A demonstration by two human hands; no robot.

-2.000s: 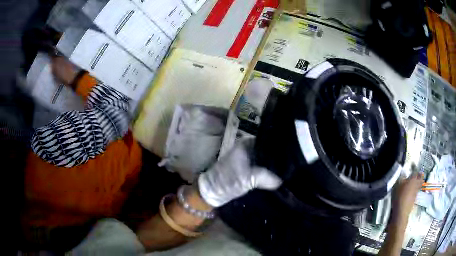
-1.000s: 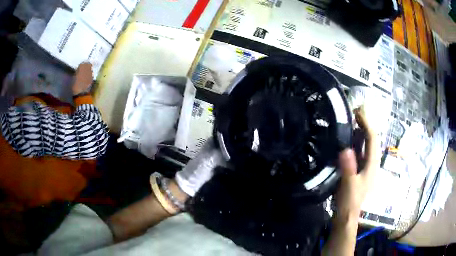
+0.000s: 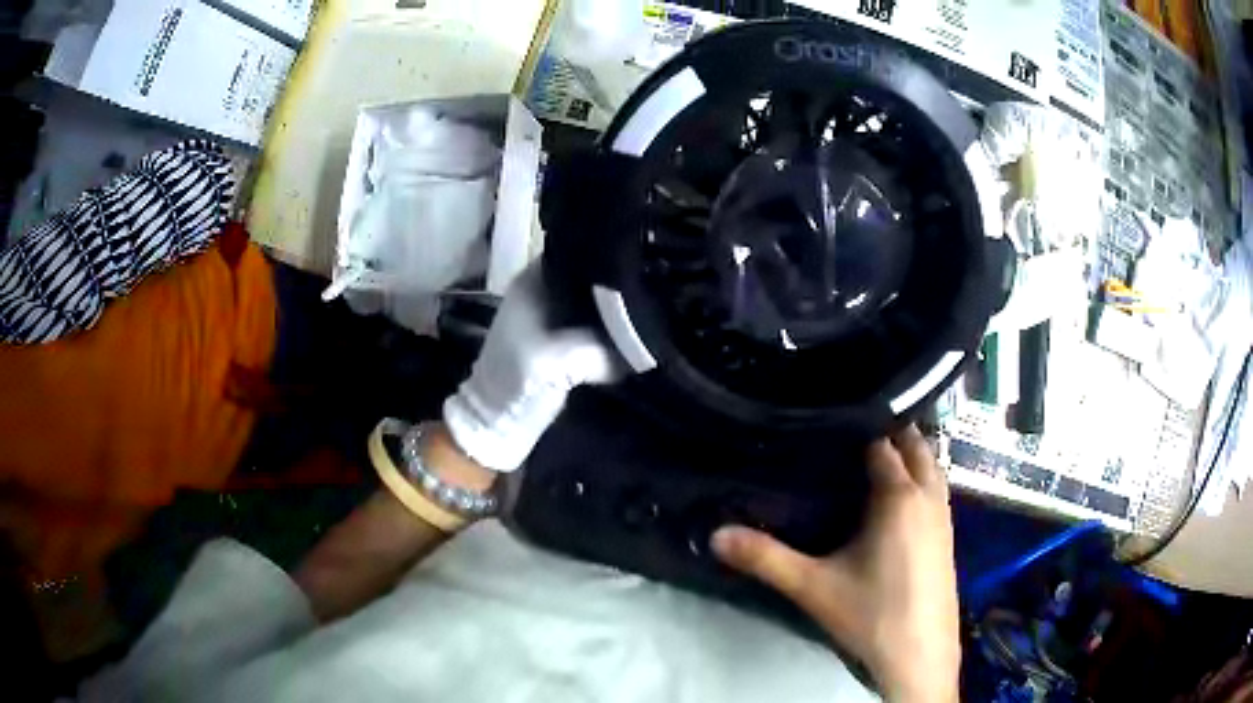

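Note:
A black table fan [image 3: 660,165] faces up in front of me, its round grille with shiny clear film at the centre and white marks on the rim. Its long black control base [image 3: 618,501] with round knobs lies nearest my body. My left hand [image 3: 529,371], in a white glove, holds the fan at the left, by the neck; some fingers are hidden behind it. My bare right hand [image 3: 873,556] grips the right part of the base, thumb on a knob and fingers at the far edge below the head.
An open white carton [image 3: 520,192] with white cloths or gloves stands left of the fan. White product cartons [image 3: 186,62] lie at the far left. A person in orange [image 3: 138,398] is at the left. Blue crates [image 3: 1058,563] are at lower right.
The fan head has turned so its filmed front grille faces me, and the control base shows. My right hand has moved from the head's right rim down to the base.

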